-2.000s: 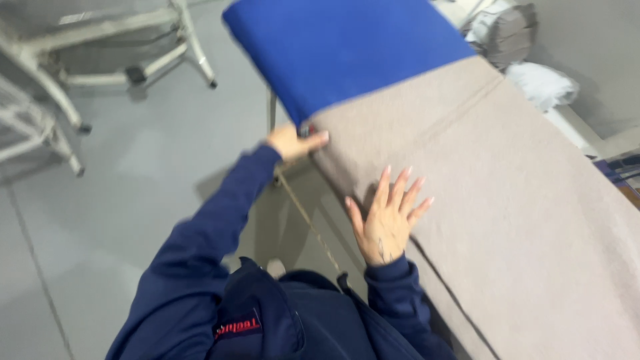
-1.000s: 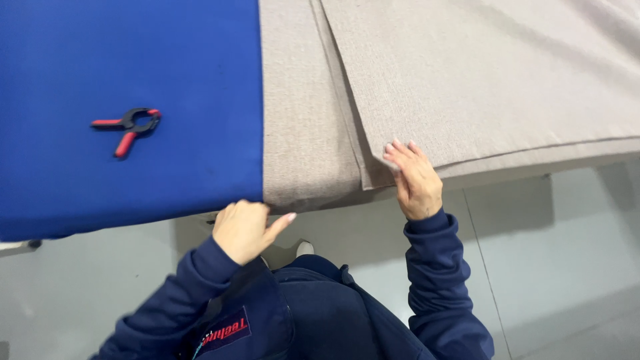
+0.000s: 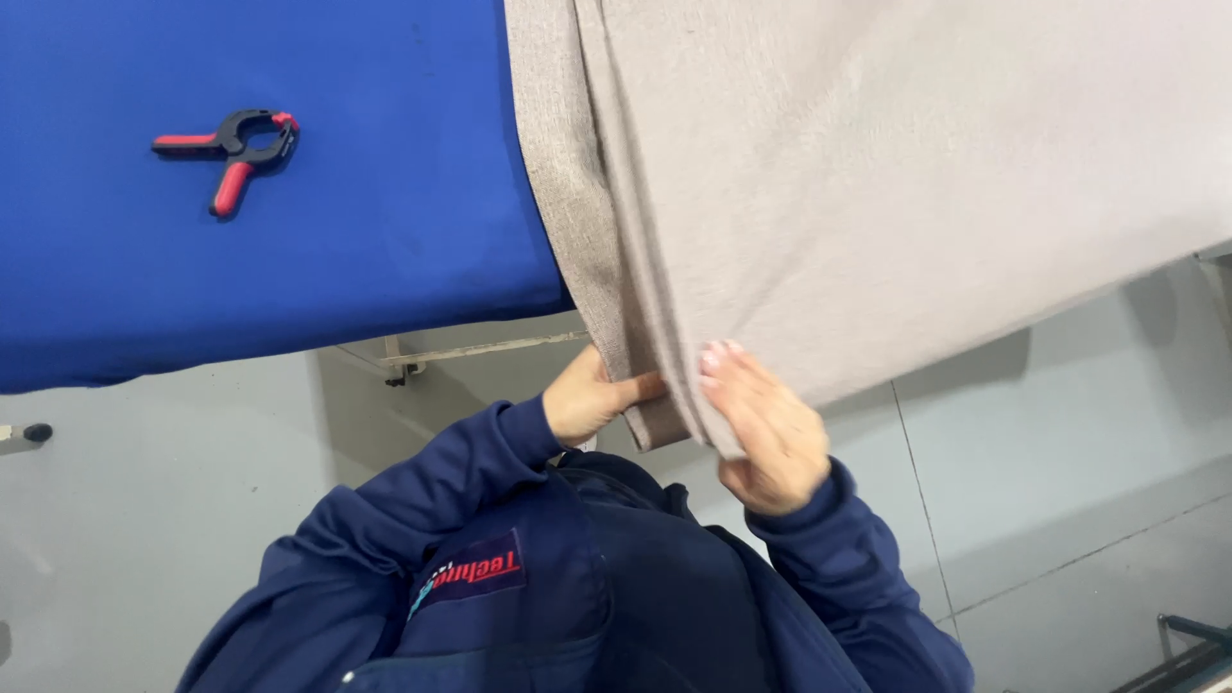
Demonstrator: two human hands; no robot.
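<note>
Beige woven fabric (image 3: 895, 173) lies in layers over the right part of a table covered in blue cloth (image 3: 385, 221). Its near corner is lifted off the table's near edge, toward my body. My left hand (image 3: 592, 399) grips the left edge of the lower layer, thumb on top and fingers hidden beneath. My right hand (image 3: 765, 423) holds the folded edge of the upper layers beside it, slightly blurred, with its thumb out of sight. A black spring clamp with red handles (image 3: 236, 159) rests on the blue cloth, left of the fabric.
Below the table's near edge a pale metal frame bar (image 3: 481, 346) and a caster (image 3: 399, 375) show. Another caster (image 3: 37, 433) stands at the far left. A dark metal frame part (image 3: 1193, 645) is on the grey floor at the lower right.
The fabric's near corner, which lay at the table edge a second ago, is now pulled out over it. My left hand has moved from the edge of the blue cloth onto the beige fabric.
</note>
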